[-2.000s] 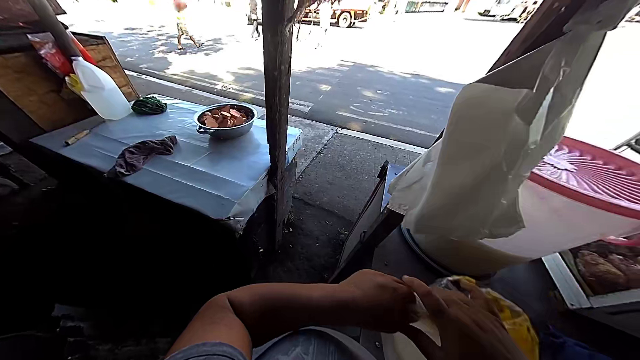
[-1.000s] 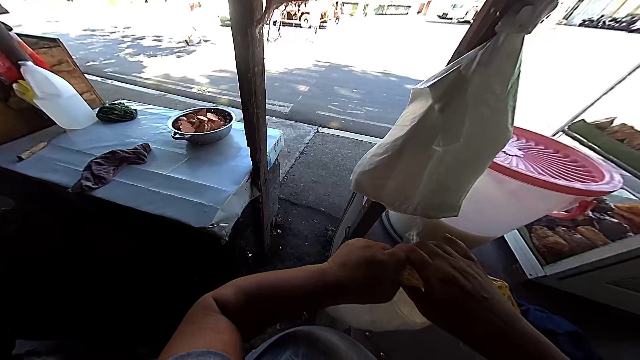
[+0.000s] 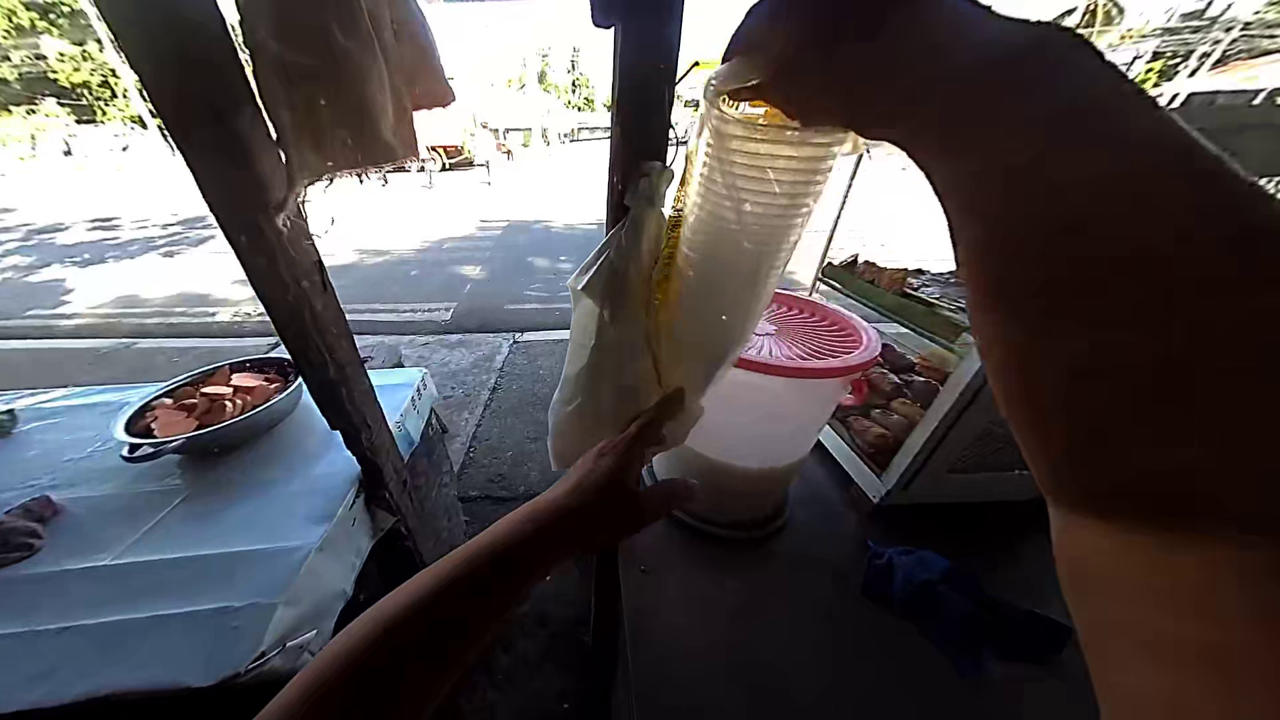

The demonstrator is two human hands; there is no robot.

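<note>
My right hand point(image 3: 810, 60) is raised at the top and grips the upper end of a clear plastic sleeve of stacked cups point(image 3: 760, 200), which hangs down at a slant. Below it my left hand point(image 3: 625, 475) reaches up with fingers extended near the sleeve's lower end; whether it touches is unclear. A whitish plastic bag point(image 3: 605, 350) hangs on the dark post, just left of the sleeve. Behind stands a translucent bucket point(image 3: 745, 430) with a pink ribbed lid point(image 3: 810, 335), partly hidden by the sleeve and holding pale contents low down.
A metal bowl of orange-brown slices point(image 3: 215, 410) stands on the covered table point(image 3: 150, 520) at left, beside a slanting wooden post point(image 3: 270, 230). At right are a display case of food point(image 3: 895, 400) and a dark blue cloth point(image 3: 930, 590) on the dark counter point(image 3: 750, 620).
My right hand has risen from low near my left hand to the top, now holding the cup sleeve. My left hand has come apart from it, its fingers extended. The view has shifted.
</note>
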